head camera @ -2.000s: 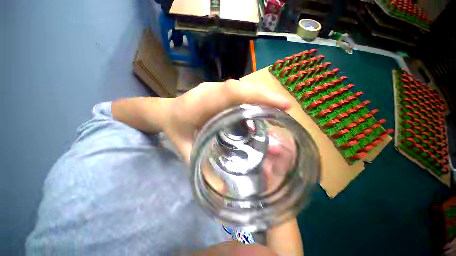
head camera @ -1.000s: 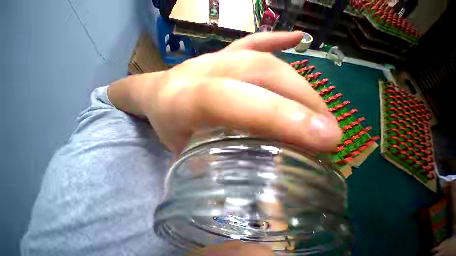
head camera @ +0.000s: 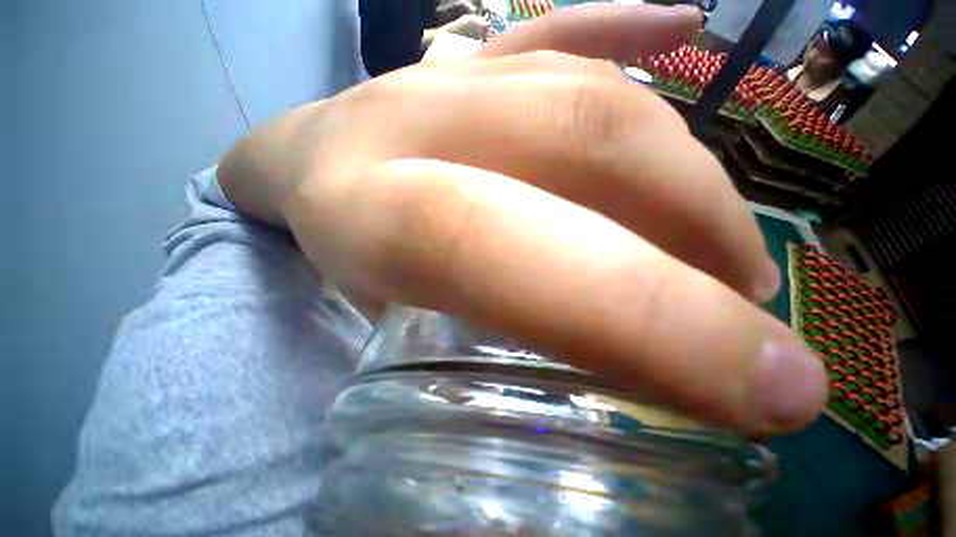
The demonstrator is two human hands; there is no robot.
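My left hand (head camera: 545, 210) reaches in from the left, very close to the camera. It is closed around a clear thick glass jar (head camera: 524, 451), its fingers over the upper part. The jar fills the bottom middle and is cut off by the lower edge; its opening and contents cannot be made out. My right hand is not clearly in view. A board of green-and-red pieces (head camera: 847, 346) lies on the green bench (head camera: 781, 477) at the right, partly behind my fingers.
Stacked cardboard layers with green-and-red pieces (head camera: 812, 131) stand at the upper right, behind a dark post (head camera: 746, 58). A person in dark headwear (head camera: 828, 63) is beyond them. Another person's hands (head camera: 458, 23) show at the top. A pale wall (head camera: 115, 126) fills the left.
The jar has tilted from rim-on to side-on and come closer and lower. The view has risen, showing people at the top. The nearer board of pieces is no longer visible.
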